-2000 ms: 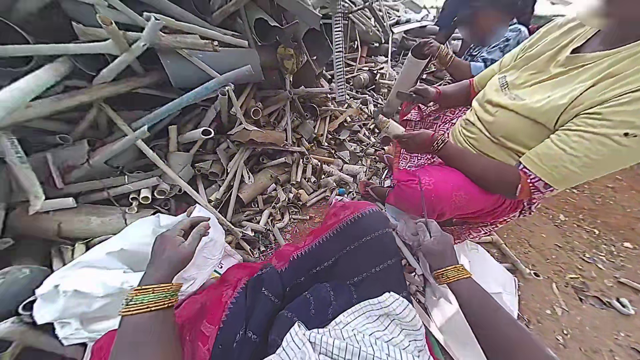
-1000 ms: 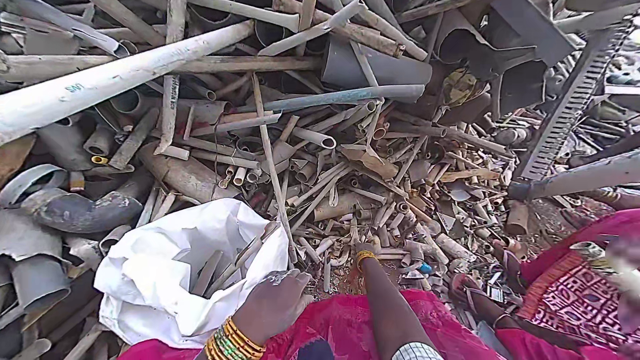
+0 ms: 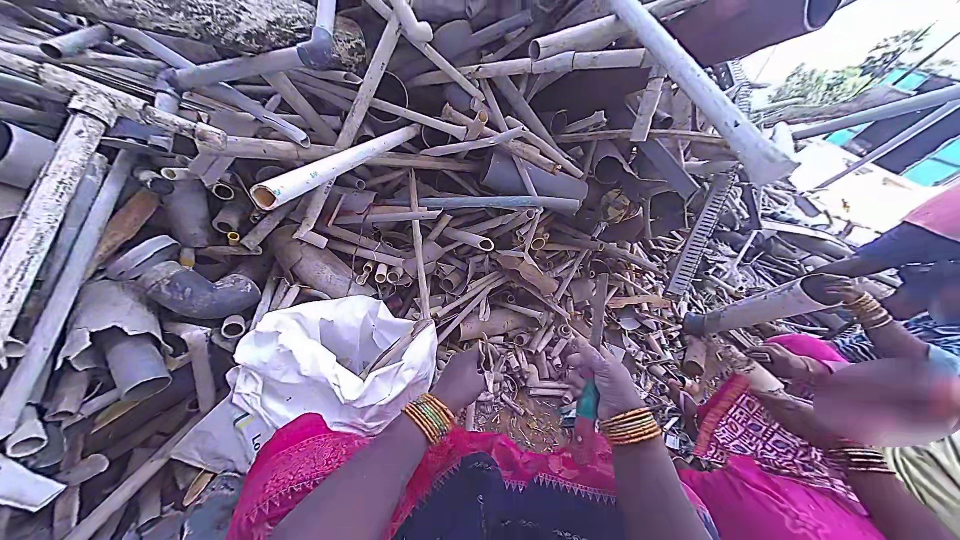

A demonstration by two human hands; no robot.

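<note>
My right hand [image 3: 604, 379] is closed around the green handle [image 3: 587, 401] of a flat-bladed hand tool, its dull metal blade [image 3: 599, 304] pointing up and away from me. To its left, my left hand [image 3: 461, 379] is low among short plastic pipe pieces [image 3: 551, 390], fingers curled; whether a piece is between them is unclear. Beside my left wrist a white woven sack [image 3: 307, 352] stands with its mouth wide, and pipe lengths [image 3: 394, 349] stick up inside it.
Scrap pipes rise in a heap ahead, with a long white pipe [image 3: 334, 169] and a grey pipe bend [image 3: 199, 289] in it. A slotted strip [image 3: 701, 232] leans at right. At the right, co-workers sit close; one hand [image 3: 847, 289] holds a wide pipe [image 3: 765, 306].
My left hand has moved from the sack's front edge to its right side. My right hand, reaching into the pipe pieces one second ago, now grips the green-handled tool. The view has shifted widely.
</note>
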